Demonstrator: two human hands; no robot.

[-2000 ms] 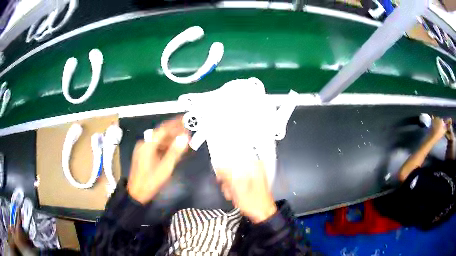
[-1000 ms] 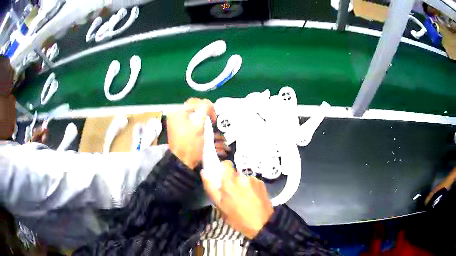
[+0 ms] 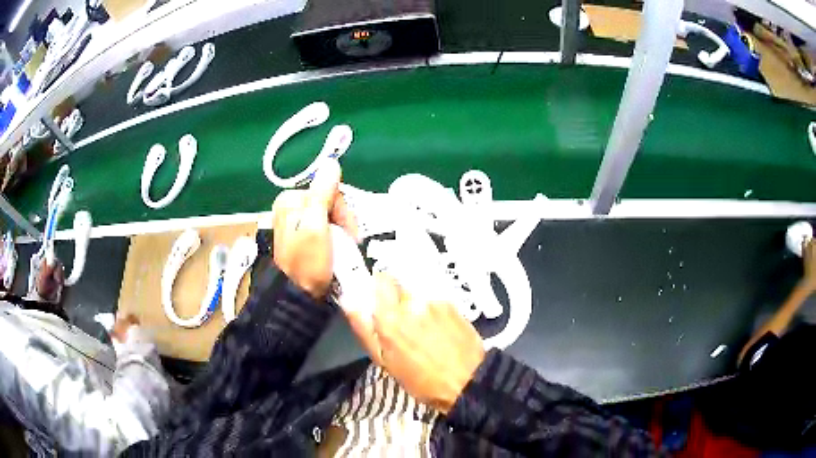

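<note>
My left hand [image 3: 309,234] and my right hand [image 3: 416,335] are together in front of me, both gripping a white shell part [image 3: 351,268] that runs slantwise between them. The fingers hide much of it, so its exact kind cannot be told. A heap of white plastic parts [image 3: 510,304] lies just beyond and right of my right hand, on the black bench and over its white edge rail. An end housing with a spoked round opening [image 3: 473,186] sticks up at the top of the heap.
Green conveyor belt [image 3: 429,134] carries U-shaped units [image 3: 170,172]. Cardboard sheet [image 3: 143,277] at left bears more units. A grey metal post [image 3: 631,116] rises at right. A black box with a red display [image 3: 365,40] stands beyond. People sit at left [image 3: 67,367] and right.
My hands went from apart and blurred to together on the white part. The left neighbour's arm, stretched toward my hands a second ago, has drawn back left. The view has shifted.
</note>
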